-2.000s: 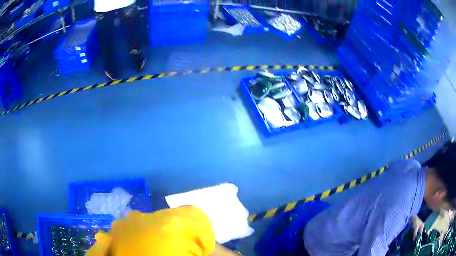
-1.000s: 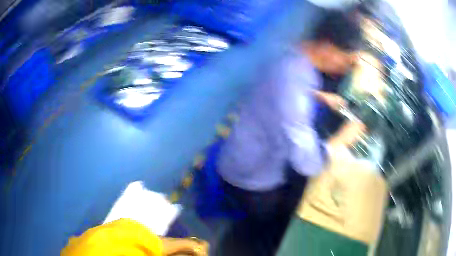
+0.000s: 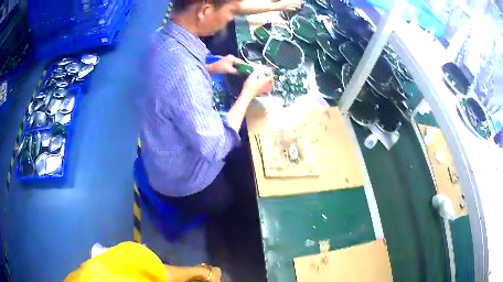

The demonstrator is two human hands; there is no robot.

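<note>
A yellow sleeve is at the bottom left. Its forearm runs right to a bracelet at the wrist. Only the edge of my left hand shows, cut off by the bottom edge, so its grip is hidden. My right hand is not in view. Nearest on the green-topped bench is a tan cardboard sheet. Further up lies a larger cardboard sheet with a stained brown backing board on it. A small round pale item sits on the board.
A seated person in a striped shirt holds a small green part left of the bench. Dark green housings are piled beyond. A pale metal post rises at right. Blue floor crates hold silvery parts at far left.
The view has swung to the right. The bench, cardboard and housings now show clearly, and the seated person and floor crates have shifted left in the picture. The yellow sleeve stays at the bottom.
</note>
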